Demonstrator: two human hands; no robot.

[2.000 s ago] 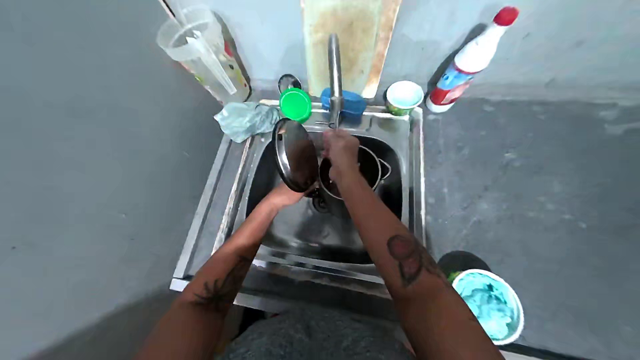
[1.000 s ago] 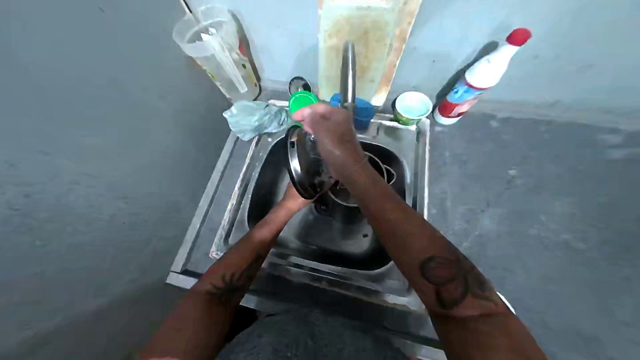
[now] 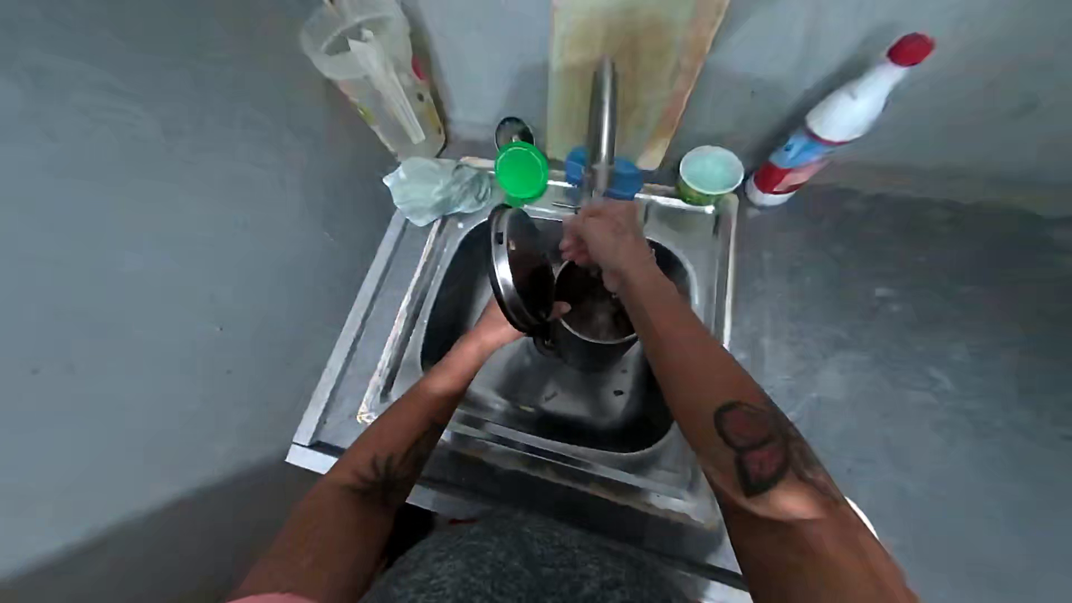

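My left hand (image 3: 504,325) grips the lower edge of a round pot lid (image 3: 526,270) with a metal rim, which is tilted nearly upright over the sink's left half. Beside the lid, a dark cooking pot (image 3: 590,347) stands in the stainless steel sink (image 3: 578,410). My right hand (image 3: 605,240) is above the pot's back rim, just below the metal faucet (image 3: 601,126). Its fingers are curled and blurred, and whether they hold anything cannot be told. The pot's inside is partly hidden by my right hand and forearm.
Behind the sink stand a clear plastic pitcher (image 3: 389,92), a crumpled plastic bag (image 3: 437,188), a green-lidded container (image 3: 521,172), a blue container (image 3: 626,177), a small tub (image 3: 710,173) and a red-capped bottle (image 3: 825,126). A stained board (image 3: 641,67) leans on the wall.
My right hand has moved from the upper part of the lid back to beneath the faucet, over the pot. My left hand still holds the lid tilted.
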